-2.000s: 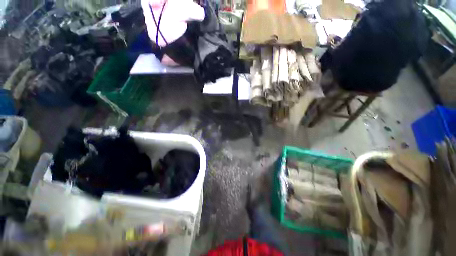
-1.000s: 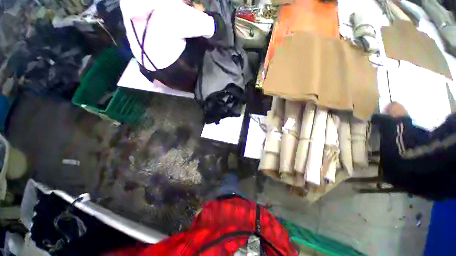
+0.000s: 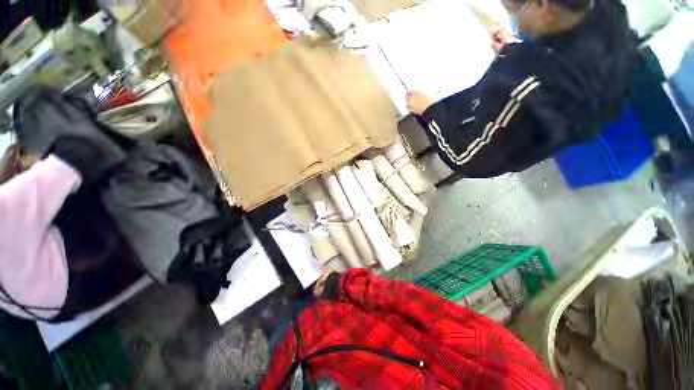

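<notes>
Rolled cream-tan fabric bundles (image 3: 358,217), tied with pale cord, lie at the table's near edge in front of me. Brown cut pieces (image 3: 297,114) lie flat in a stack behind and above them. My right hand (image 3: 321,284) shows small and blurred at the end of my red plaid sleeve, just below the bundles. Its fingers are not clear, and I cannot tell whether it touches or holds anything. My left hand is not in view.
A person in a dark jacket (image 3: 495,114) is at the white table on the right. Another in pink (image 3: 34,228) is at the left, beside grey fabric (image 3: 156,202). A green crate (image 3: 487,270), a blue bin (image 3: 609,152) and a pale-rimmed tub (image 3: 559,308) of brown pieces stand right.
The view has swung right and closer to the bundles and brown stack. My red sleeve now reaches up toward the bundles, with my hand showing. The white tub of black fabric has left view.
</notes>
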